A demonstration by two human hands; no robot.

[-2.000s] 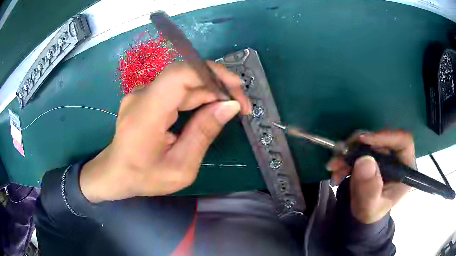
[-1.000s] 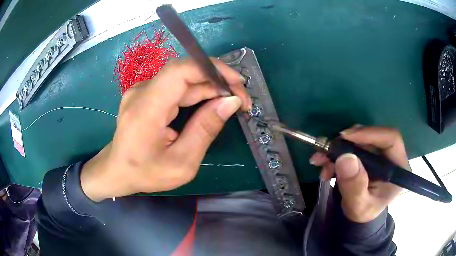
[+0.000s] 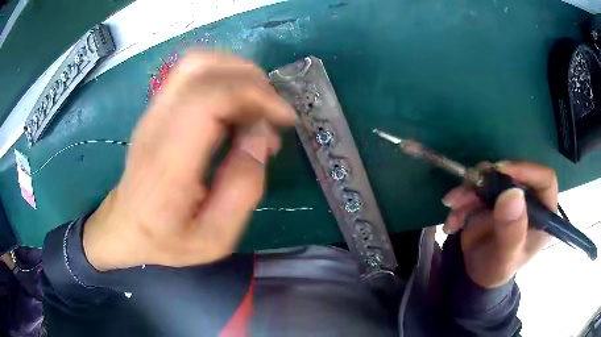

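A grey strip housing [image 3: 344, 187] with a row of silvery round parts [image 3: 339, 172] lies slanted on the green mat, its lower end at the mat's near edge. My left hand [image 3: 191, 164] is blurred, left of the housing's upper part, thumb and fingers curled. The tweezers cannot be made out in it. My right hand [image 3: 504, 220] holds the black-handled soldering iron [image 3: 527, 214], its bright tip pointing up-left over the mat, right of the housing and apart from it. The red wire pile [image 3: 159, 80] is mostly hidden behind my left hand.
Stacked grey housings [image 3: 66, 79] lie at the upper left. A thin silvery strand [image 3: 85, 141] curves from a small white tag [image 3: 25, 178]. A short pale strand [image 3: 286, 209] lies left of the housing. A black iron stand [image 3: 573, 99] is at the far right.
My left hand has moved left, off the housing, and the tweezers no longer show. The iron's tip has drawn back to the right. The housing has shifted slightly left.
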